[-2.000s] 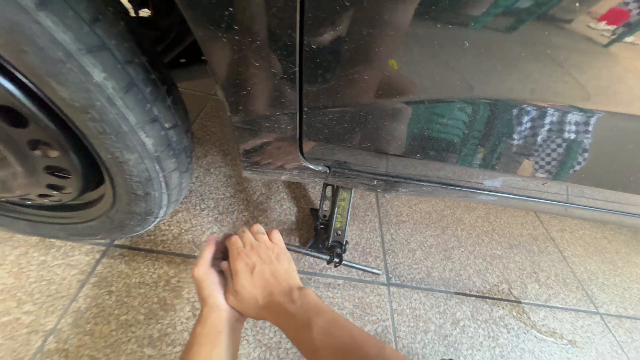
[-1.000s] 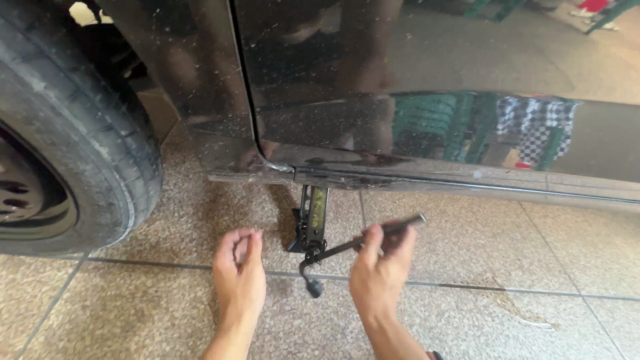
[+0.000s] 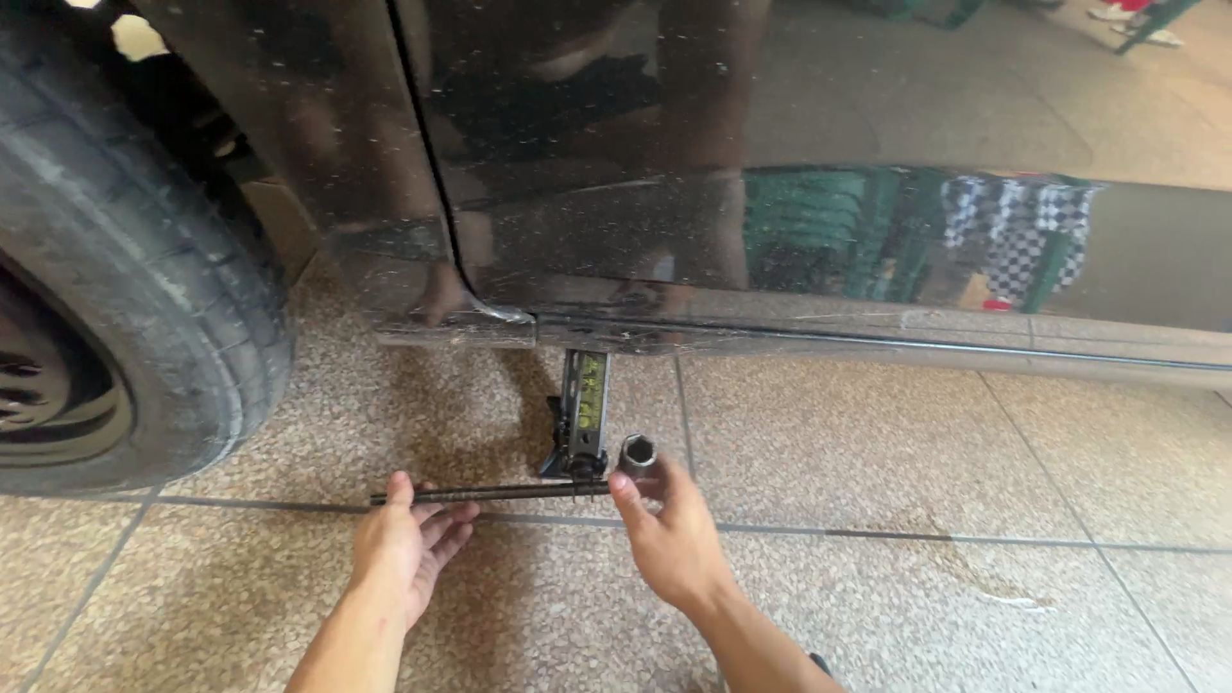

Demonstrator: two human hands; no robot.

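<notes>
A black scissor jack (image 3: 585, 414) with a yellow label stands under the sill of a dark car (image 3: 597, 241). An L-shaped lug wrench (image 3: 520, 492) lies crosswise at the jack's near end, its bar roughly level. My left hand (image 3: 409, 539) holds the bar near its plain left end, thumb above and fingers below. At the right end, my right hand (image 3: 669, 525) grips the bend below the socket, whose open hexagonal mouth faces up. Whether the wrench is seated in the jack's screw end cannot be told.
The car's tyre (image 3: 192, 269) stands at the left, its wheel rim partly in view. Speckled floor tiles (image 3: 866, 606) with dark joints run beneath the hands and the car. Green chairs and a checked cloth show as reflections in the door.
The wrench has swung from a slant, socket low at the left, to nearly level with its socket at the right. My left hand has taken hold of the plain end.
</notes>
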